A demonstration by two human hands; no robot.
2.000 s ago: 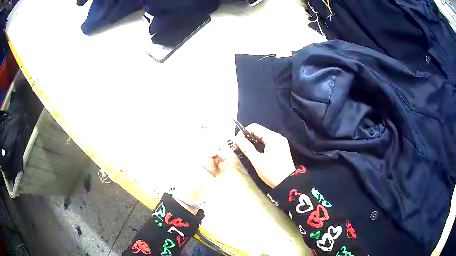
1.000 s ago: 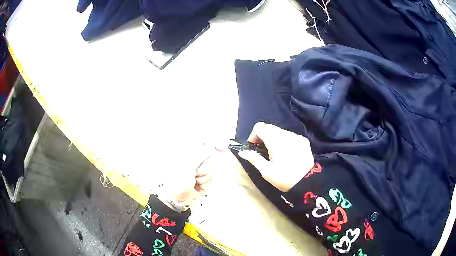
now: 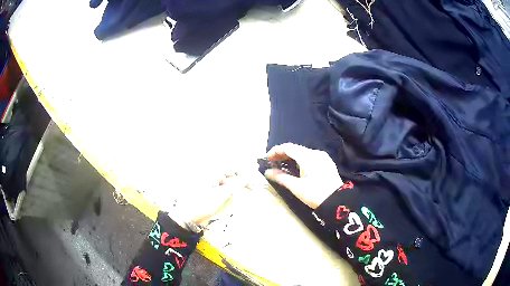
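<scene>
A dark navy jacket (image 3: pixel 296 106) lies inside out on the white table, its matte facing edge to the left and its shiny lining (image 3: pixel 358 128) rumpled to the right. My right hand (image 3: pixel 307 174) rests over the facing edge and is closed on small dark thread snips (image 3: pixel 270 165), their points toward the left. My left hand (image 3: pixel 215 198) is over the white table just left of the jacket edge. It is washed out by glare, so its fingers and anything between them cannot be told.
Navy pieces with white marks (image 3: pixel 201 28) lie at the table's far side. More dark garments (image 3: pixel 425 33) with pale loose threads (image 3: pixel 363 14) lie at the far right. The table's curved yellow edge (image 3: pixel 106 177) runs along the left, above a grey floor (image 3: pixel 84 240).
My left hand has shifted left, away from the snips. My right hand first moved slightly down and right, then a little left, still holding the snips. The jacket has stayed nearly in place.
</scene>
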